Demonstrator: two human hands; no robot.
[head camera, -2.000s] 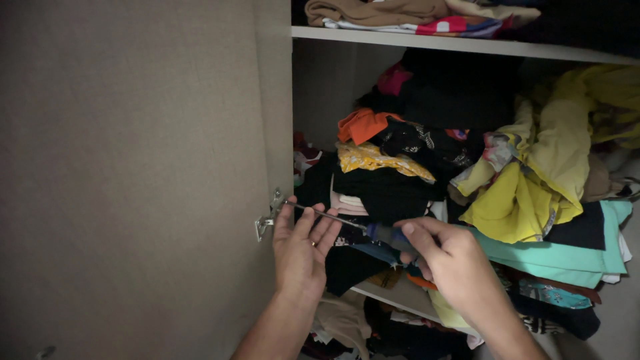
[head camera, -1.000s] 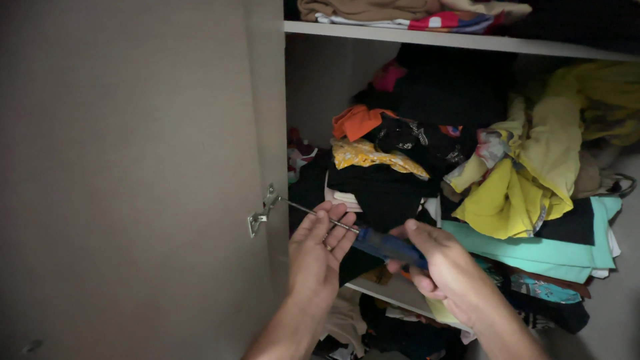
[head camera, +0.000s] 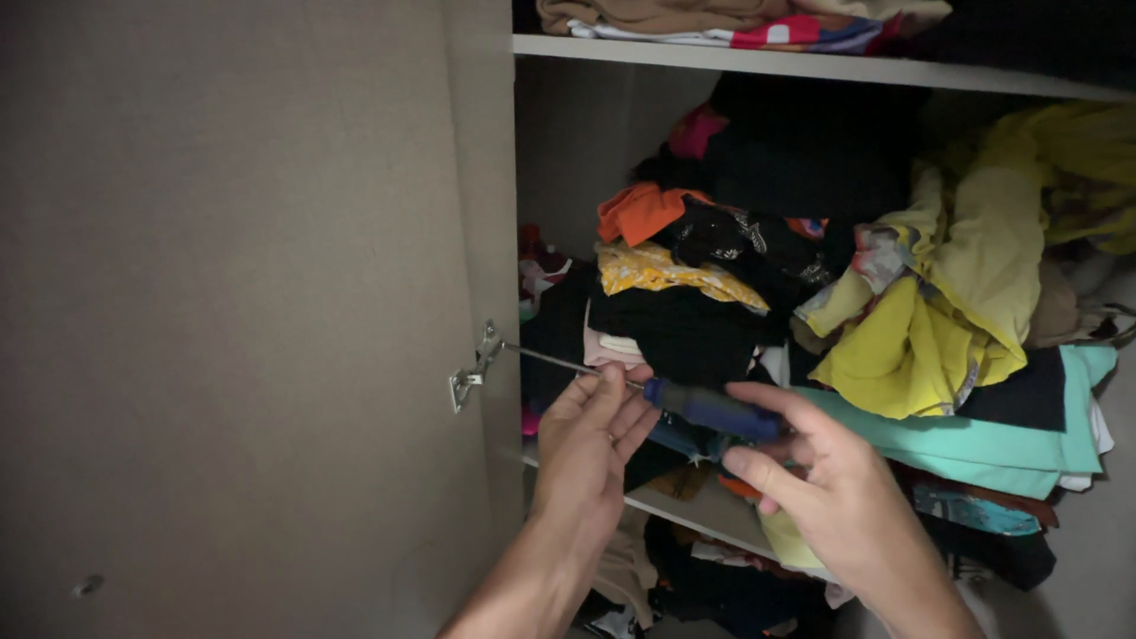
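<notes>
A screwdriver with a blue and dark handle (head camera: 714, 413) points left, its thin metal shaft reaching a metal cabinet hinge (head camera: 477, 366) between the door and the side panel. My left hand (head camera: 595, 435) pinches the shaft near the handle between thumb and fingers. At the handle's rear end is my right hand (head camera: 812, 470), its fingers loosely apart around the handle; whether it touches the handle is hard to tell. The tip meets the hinge at a screw too small to make out.
The cabinet door (head camera: 240, 311) fills the left side. An upper shelf (head camera: 799, 71) and a lower shelf (head camera: 710, 528) hold piled clothes, among them a yellow garment (head camera: 923, 355), a mint-green cloth (head camera: 967, 448) and an orange cloth (head camera: 643, 211), behind and beside my hands.
My left hand has moved away from the hinge along the shaft, toward the handle. My right hand's fingers have loosened and spread around the handle since a second ago.
</notes>
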